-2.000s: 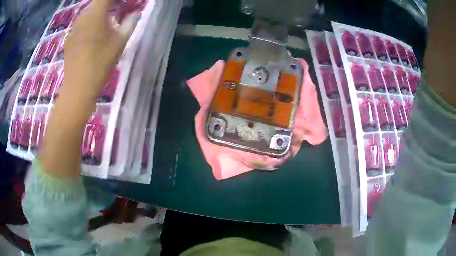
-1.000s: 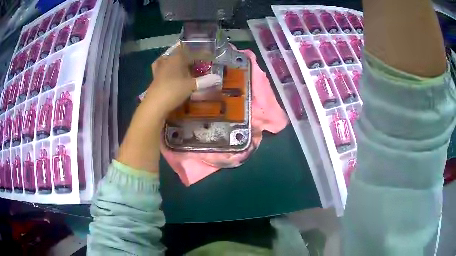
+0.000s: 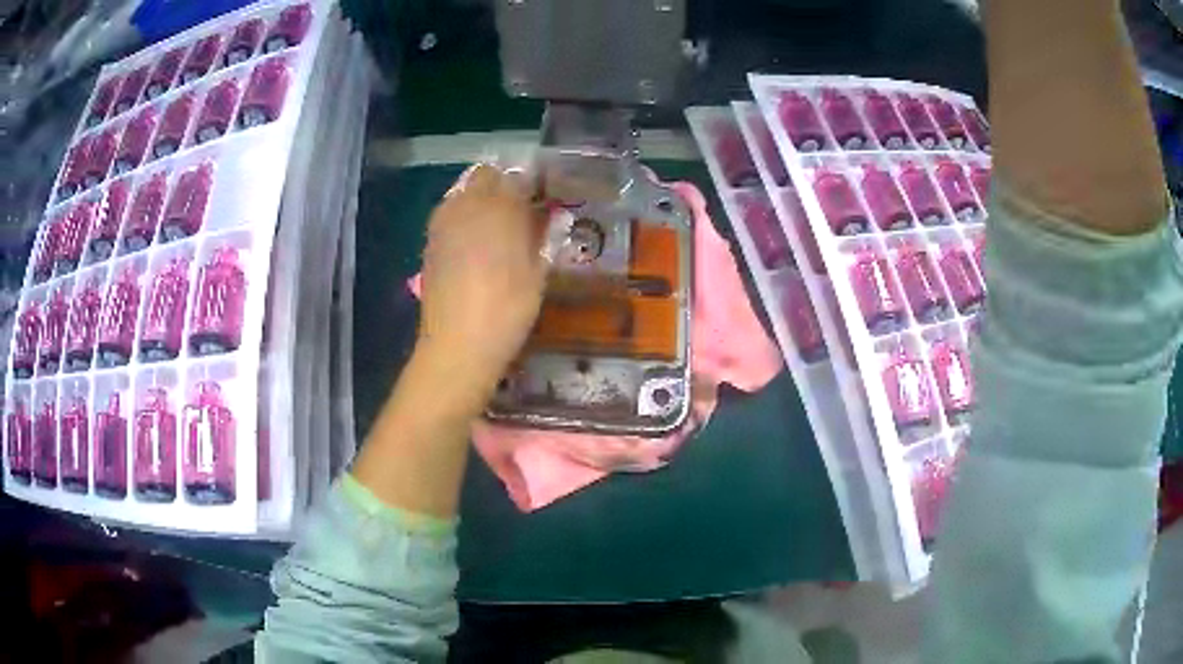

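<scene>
The bench press stands in the middle, with its grey head above a silver base plate and orange pads. The round-centred nest shows bare below the ram end. My left hand is over the left side of the base, back of the hand up. Its fingertips are hidden or blurred. A small pink-red spot shows beside them, but I cannot tell whether they hold a bottle. My right hand is out of the picture; its forearm runs out past the top right edge.
Stacked trays of pink bottles stand at left and right. The left top tray has one empty pocket in its third row. Salmon-pink cloth lies under the base on the dark green top.
My left hand came from the left tray to the press and held a pink bottle under the ram. Now its fingers have drawn left, uncovering the nest. The camera view has also shifted.
</scene>
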